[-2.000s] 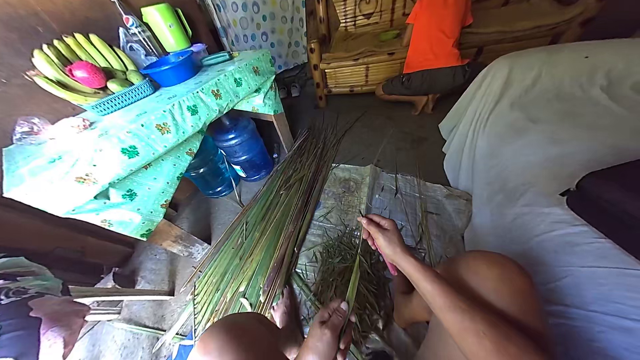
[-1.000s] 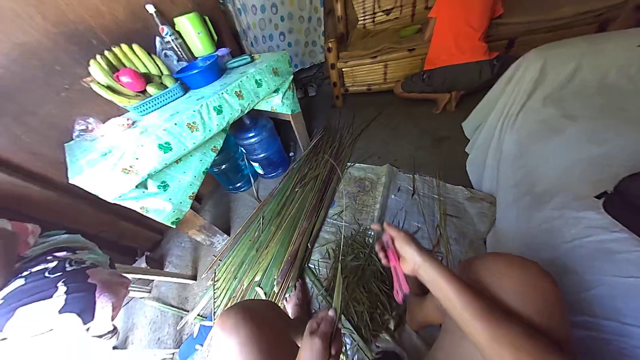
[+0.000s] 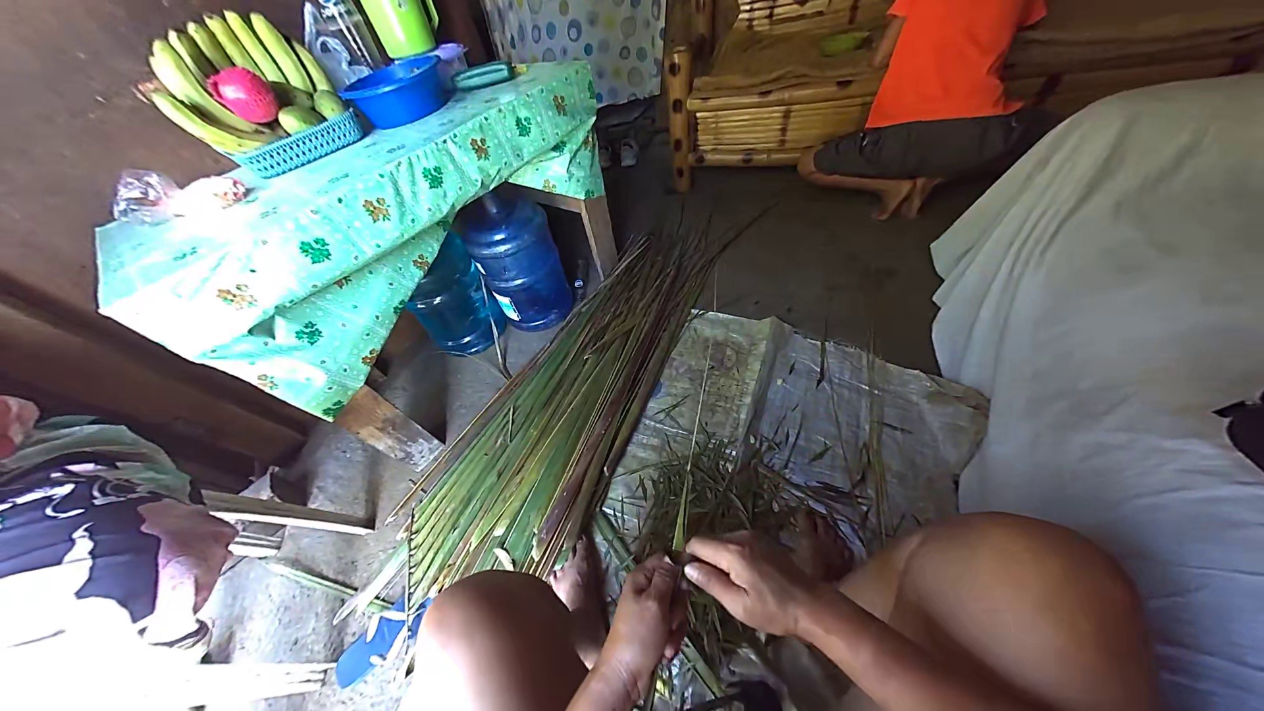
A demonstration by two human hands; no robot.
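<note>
Between my knees, my left hand [image 3: 644, 614] is closed on a narrow green palm leaflet [image 3: 682, 513], whose thin tip points away from me. The fingers of my right hand [image 3: 755, 583] pinch the same leaflet, close against the left fingers. Whether a tool is also in the right hand cannot be seen. Under and beyond both hands lies a pile of leaf scraps [image 3: 726, 484] on a worn sheet [image 3: 889, 395]. A large bundle of long palm leaflets [image 3: 553, 415] lies to the left, green at the near end and brown toward the far tips.
At the left stands a table with a green patterned cloth [image 3: 326, 247], a blue basin [image 3: 397, 91] and a fruit basket [image 3: 301, 146]. Blue water jugs [image 3: 513, 262] are beneath. A person in an orange shirt [image 3: 943, 64] crouches by a bamboo bench [image 3: 780, 128]. Pale cloth [image 3: 1086, 296] drapes at right.
My right hand has come back toward me and now meets the left one at the leaflet. The pink-handled tool seen at the right hand before is no longer visible.
</note>
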